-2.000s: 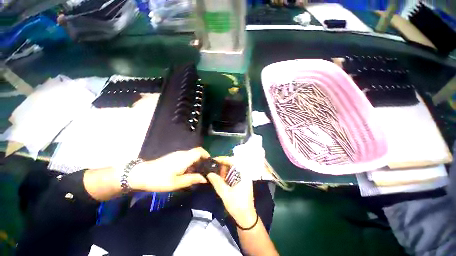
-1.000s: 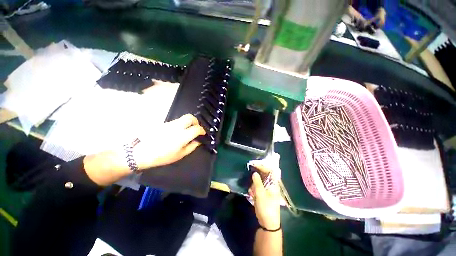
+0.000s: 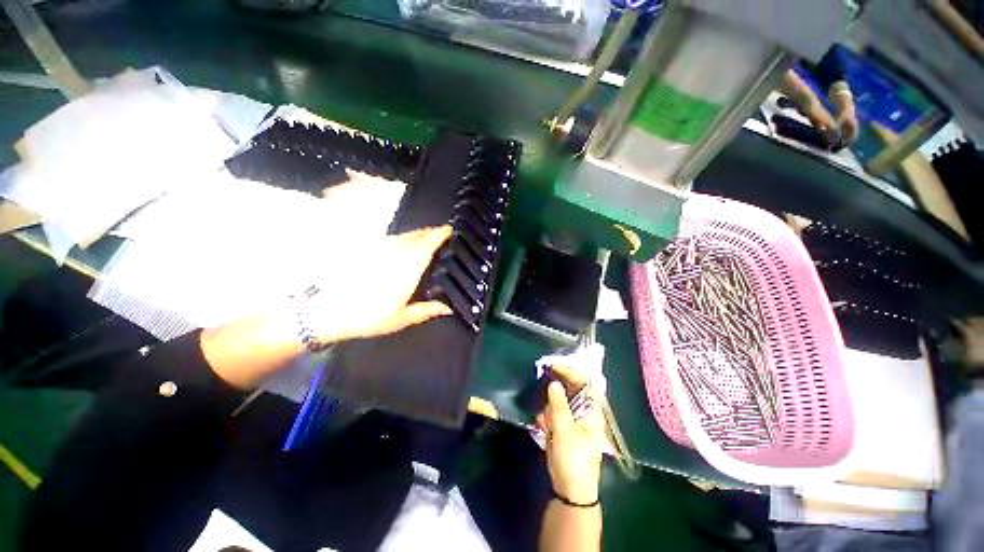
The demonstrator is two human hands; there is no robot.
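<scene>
Black parts (image 3: pixel 464 253) with bright dots at their ends stand in a slanted row along the right edge of the black tray (image 3: pixel 405 372). My left hand (image 3: pixel 378 286) is over the tray, thumb and fingers spread apart, their tips against the left side of the row. My right hand (image 3: pixel 572 431) is near the bench edge, closed around several metal pins (image 3: pixel 583 403), with a white scrap (image 3: pixel 586 361) by it. Something dark shows at its fingertips; I cannot tell what it is. The press fixture (image 3: pixel 552 289) lies between the tray and the basket.
The bench press (image 3: pixel 674 108) stands behind the fixture. A pink basket (image 3: pixel 815 367) of pins is at right. Black rows lie on white sheets at left (image 3: pixel 194 259) and right (image 3: pixel 896 415). Loose white sheets (image 3: pixel 97 151) lie far left. Another person's hands (image 3: pixel 831 113) show at upper right.
My left hand has left my right hand and moved to the row on the tray, its fingers now spread wider. My right hand still holds the pins. The view has shifted and tilted.
</scene>
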